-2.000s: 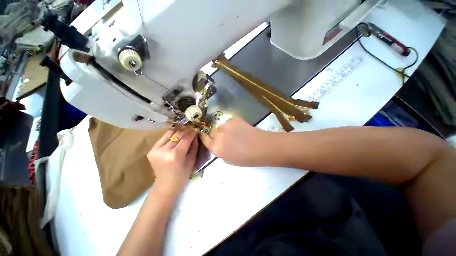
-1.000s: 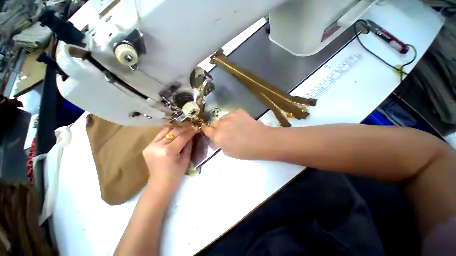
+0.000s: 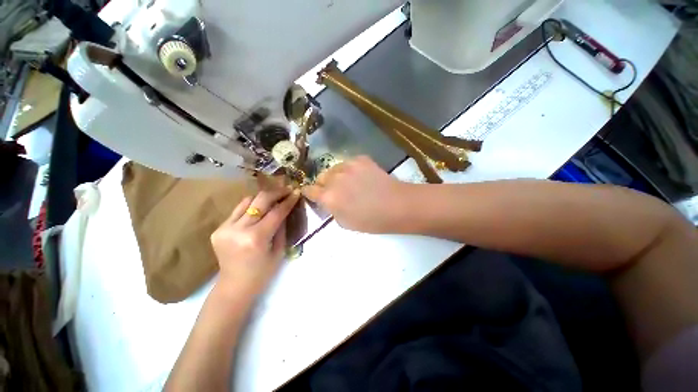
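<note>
A tan-brown fabric panel (image 3: 180,230) lies on the white table left of the needle, its rounded corner toward me. My left hand (image 3: 251,236), with a yellow ring, pinches the panel's right edge just in front of the presser foot (image 3: 295,172). My right hand (image 3: 353,195) is beside it, its fingertips meeting the left ones at the work. A bit of gold shows at the fingertips; whether it is zipper teeth I cannot tell. The right hand's grip is partly hidden by its own fingers.
The white machine head (image 3: 138,115) hangs over the work. Several spare brown zippers (image 3: 394,122) fan out on the grey bed right of the needle. A red and dark tool (image 3: 593,52) with a looped cord lies far right. A crumpled white strip (image 3: 75,253) lies at the left table edge.
The whole view has shifted slightly, so everything sits a little higher and further left. Both hands stay together at the presser foot. More of the brown cloth shows below the left fingertips.
</note>
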